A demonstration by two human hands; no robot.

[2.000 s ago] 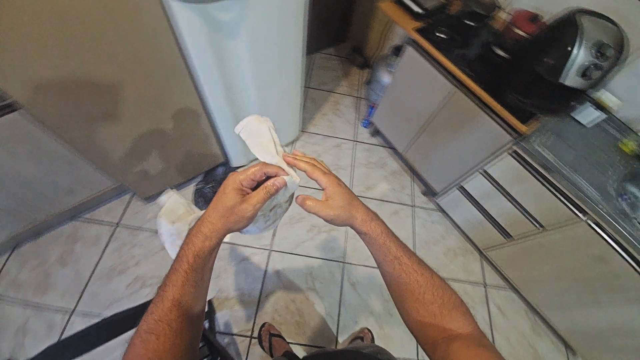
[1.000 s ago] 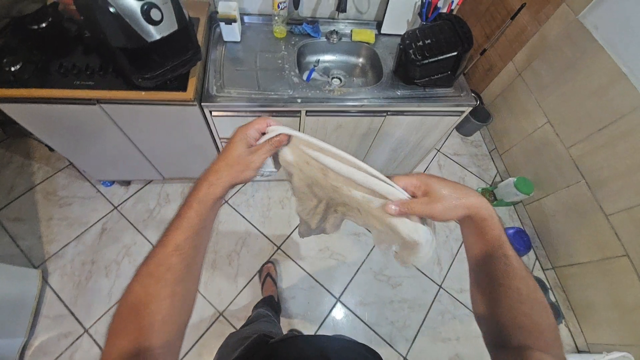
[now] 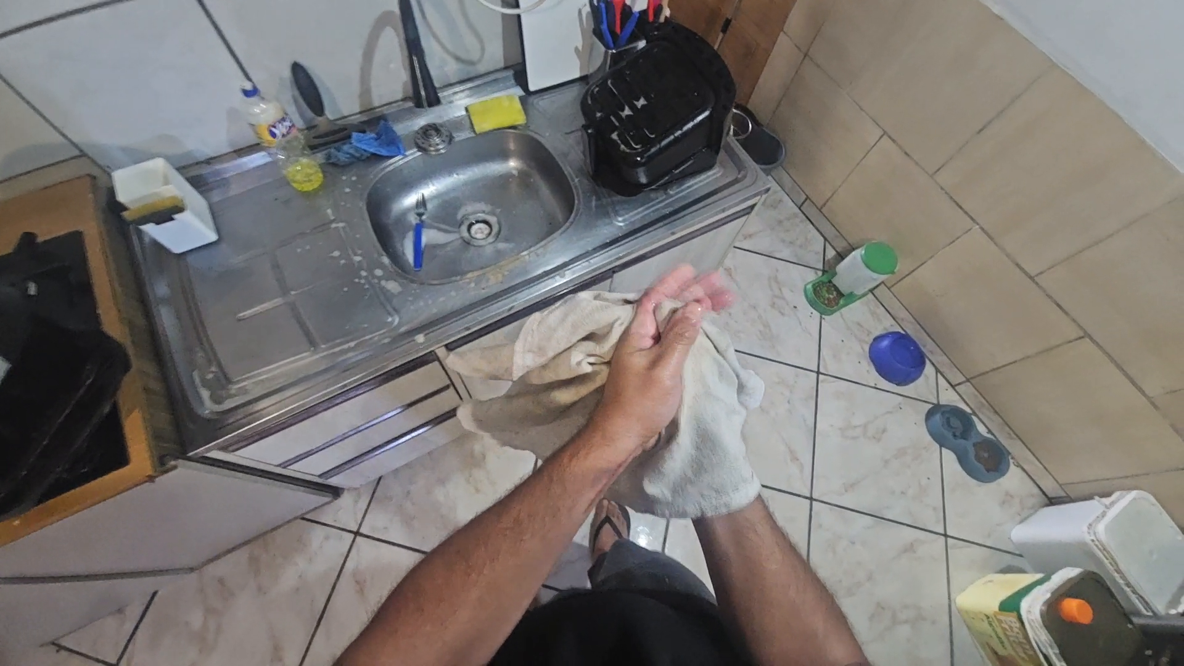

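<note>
A damp-looking off-white cloth (image 3: 708,444) with brownish patches hangs around both hands in front of the sink cabinet. My left hand (image 3: 643,379) presses against the cloth at the middle of the view, its thumb pointing up. Pinkish, blurred fingertips show just beyond that thumb; which hand they belong to is unclear. The cloth covers my right wrist and most or all of my right hand, so its grip is hidden. Beyond the hands, the steel sink (image 3: 532,199) holds a blue-handled fork (image 3: 419,236) lying beside the drain.
A black appliance basket (image 3: 657,111) stands right of the sink, a yellow sponge (image 3: 497,113) behind it. Left are a soap bottle (image 3: 287,139) and white container (image 3: 166,203). On the floor at right stand a green feeder (image 3: 851,277), blue bowl (image 3: 896,358) and double bowl (image 3: 967,444).
The view has swung from the refrigerator side to the sink. One second ago the cloth was stretched between both hands, held apart; now the hands are together with the cloth bunched and draped around them.
</note>
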